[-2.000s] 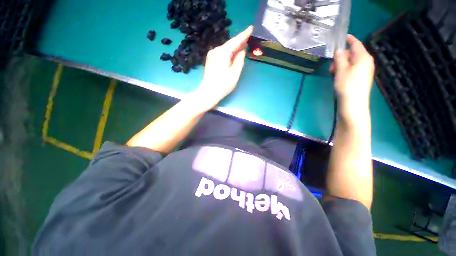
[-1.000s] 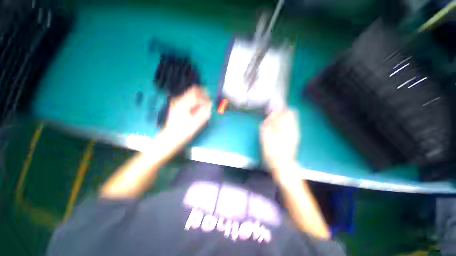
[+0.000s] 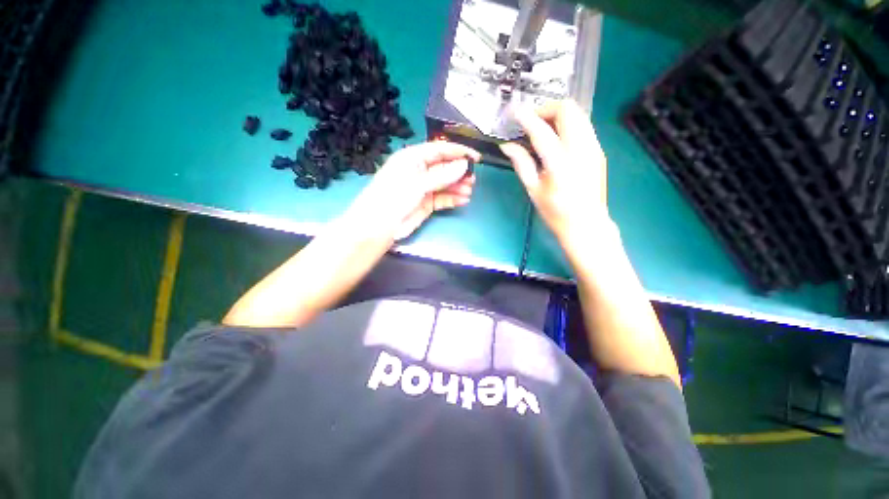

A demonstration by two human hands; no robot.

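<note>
The tabletop fixture (image 3: 514, 73) has a bright silver top plate, radiating metal arms and a dark front side. My left hand (image 3: 425, 182) is at the fixture's front left corner, with a small black part (image 3: 470, 168) pinched at its fingertips. My right hand (image 3: 565, 166) reaches over the plate's front right edge, thumb and fingers apart; whether a tiny component is between its fingertips cannot be told. A heap of small black parts (image 3: 336, 88) lies left of the fixture, with a few loose ones beside it.
Stacked black gridded trays (image 3: 741, 146) stand at the right, some pockets holding shiny pieces. Another dark tray shows at the far left edge. A thin black cable (image 3: 527, 239) runs over the pale bench edge. A blue bin (image 3: 560, 317) is under the bench.
The view has shifted. My hands were at the fixture's two sides two seconds ago; now they are close together at its front, the right one over the plate's edge.
</note>
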